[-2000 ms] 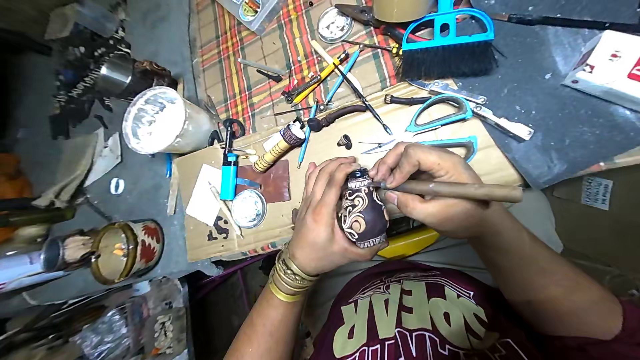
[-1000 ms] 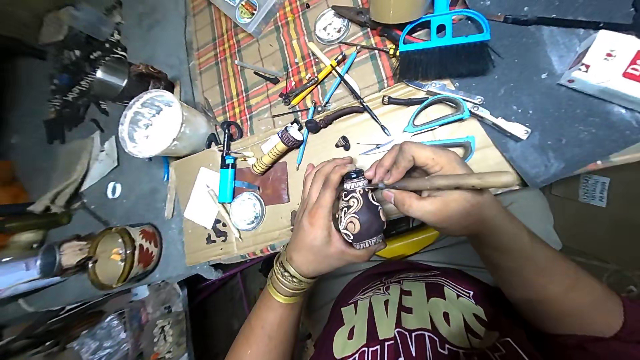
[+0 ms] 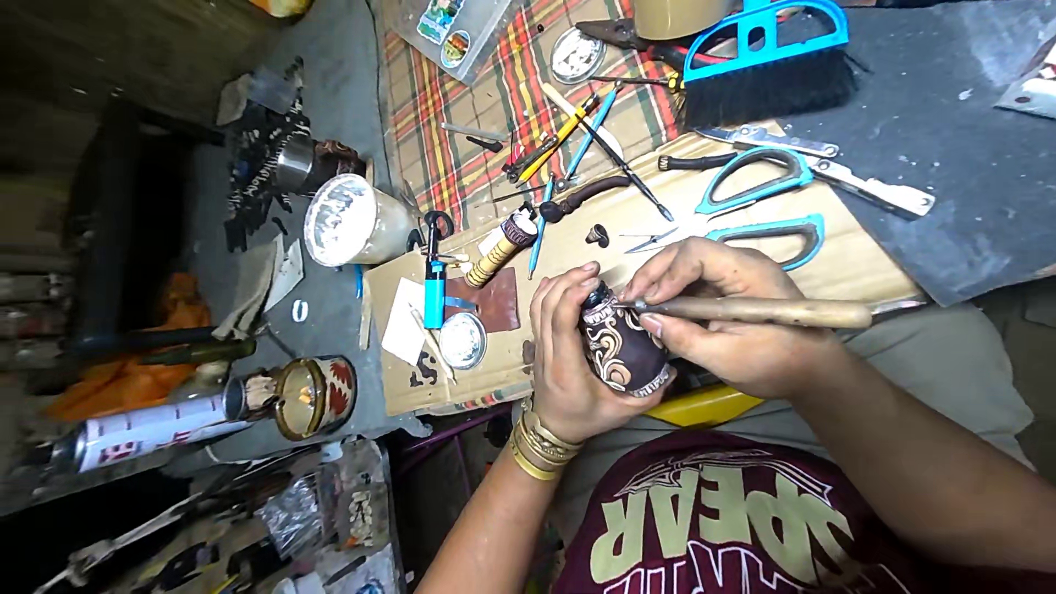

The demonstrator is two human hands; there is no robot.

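Observation:
A small dark bottle [image 3: 625, 351] with pale carved scrollwork sits tilted in my left hand [image 3: 569, 363], whose fingers wrap its left side and base. My right hand [image 3: 726, 318] grips a wooden-handled carving tool [image 3: 767, 313]; its thin metal tip meets the bottle near the patterned band below the neck. The fingertips of my right hand rest close to the bottle's neck. Beyond my hands, scissors with light blue handles [image 3: 755, 180] lie on cardboard [image 3: 858, 239], beside a small dark carved piece [image 3: 597, 236].
A blue torch lighter [image 3: 435, 293], a round lid with white residue [image 3: 463, 340] and a carved cylinder [image 3: 502, 247] lie to the left. Further off stand a white-coated tub [image 3: 355, 220] and a blue-handled brush [image 3: 767, 82]. A painted cup [image 3: 316, 396] is at the left table edge.

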